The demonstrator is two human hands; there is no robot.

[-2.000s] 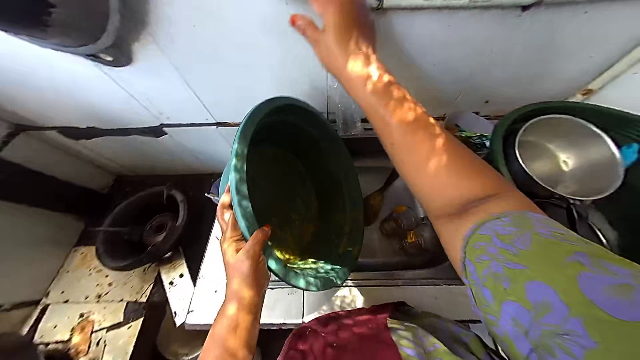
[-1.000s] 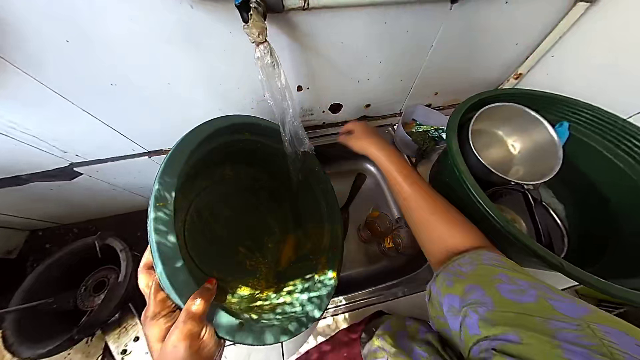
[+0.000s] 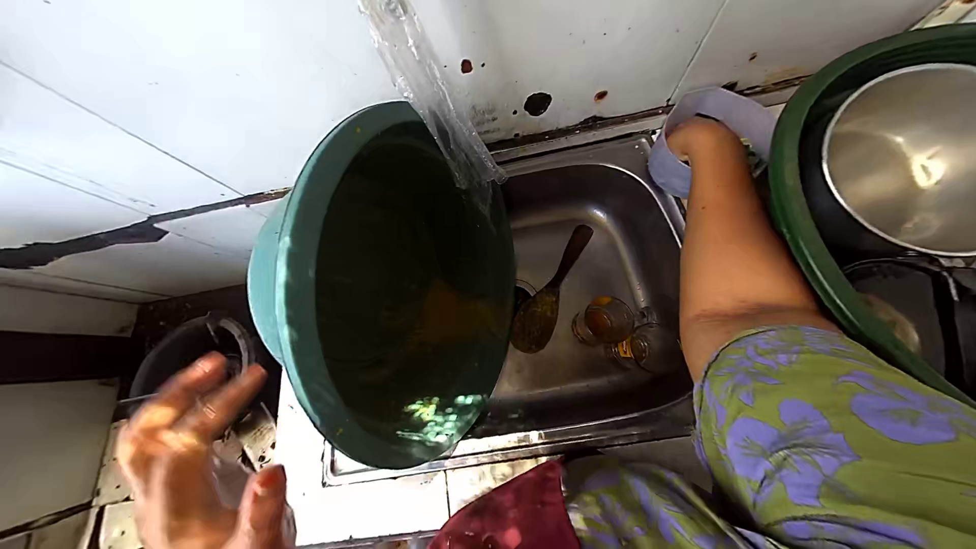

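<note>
A green plastic basin (image 3: 293, 305) rests tilted over the left edge of the steel sink (image 3: 602, 191). Down into it hangs a clear plastic sleeve (image 3: 435, 91) with water at its end. My left hand (image 3: 191, 465), blurred and wet, is raised left of the basin with fingers apart, touching nothing. My right hand (image 3: 698, 137) reaches into a pale purple container (image 3: 732, 110) behind the sink's right corner; its fingers are hidden inside. A dark wooden spatula (image 3: 545, 305) lies in the sink beside glass cups (image 3: 606, 320), one with a yellow mark.
A large green tub (image 3: 793, 175) at the right holds a steel pot (image 3: 900, 152) and dark cookware. The tiled wall (image 3: 191, 91) rises behind the sink. At the lower left, a black round stove or bucket-like object (image 3: 183, 351) stands near stained tiles.
My left hand has let go of the basin's rim and is off to its left. My right hand has moved from the back of the sink into the purple container.
</note>
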